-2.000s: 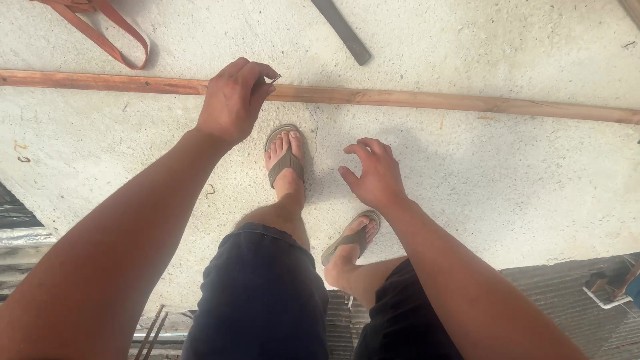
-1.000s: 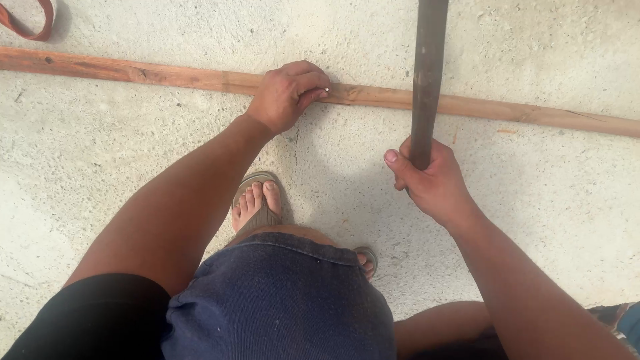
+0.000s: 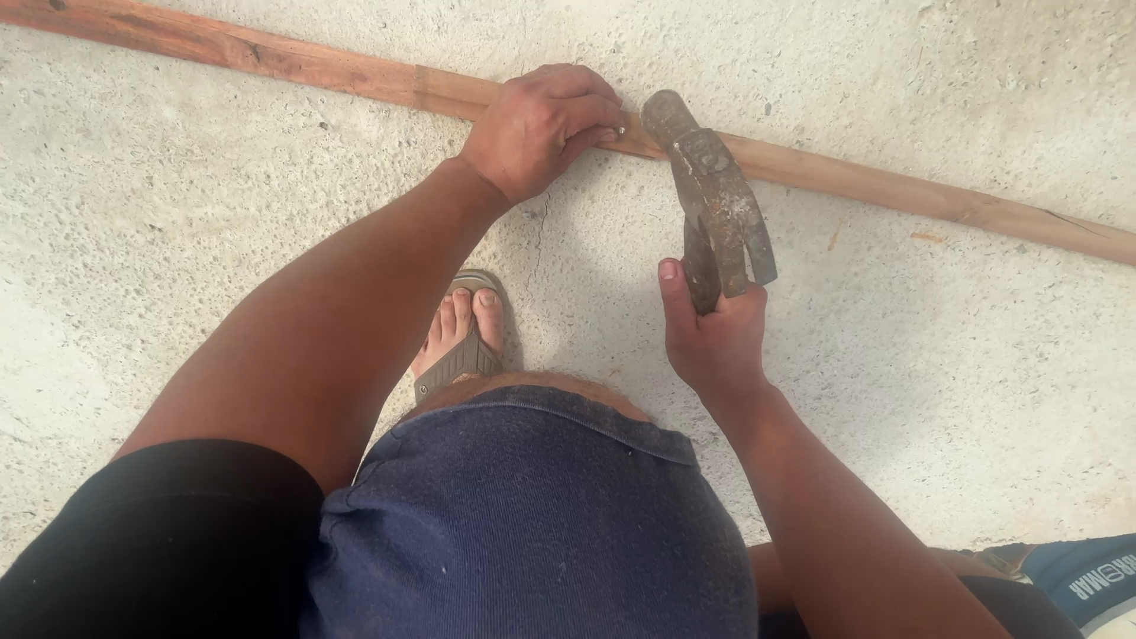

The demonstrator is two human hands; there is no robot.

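A long, narrow wooden strip (image 3: 852,173) lies across the concrete floor. Over its middle, my left hand (image 3: 550,129) pinches a small metal nail (image 3: 620,130) between thumb and fingers; only the nail's bright end shows, at the strip. In my right hand (image 3: 721,342) is a worn claw hammer (image 3: 714,191), gripped by its handle with the thumb along it. The hammer's striking end is over the strip, just right of the nail, and its claw points back toward my right hand. Most of the handle is hidden behind the head and my hand.
Rough concrete floor (image 3: 222,177) with a thin crack surrounds the strip. My sandalled foot (image 3: 461,333) stands just below the left forearm, beside my knee in blue shorts. At the lower right corner is a blue item (image 3: 1087,572) bearing writing.
My right hand was empty two seconds ago and now holds the hammer. Its head, out of frame a second ago, is now in view near the left fingers. The left hand remains at the strip.
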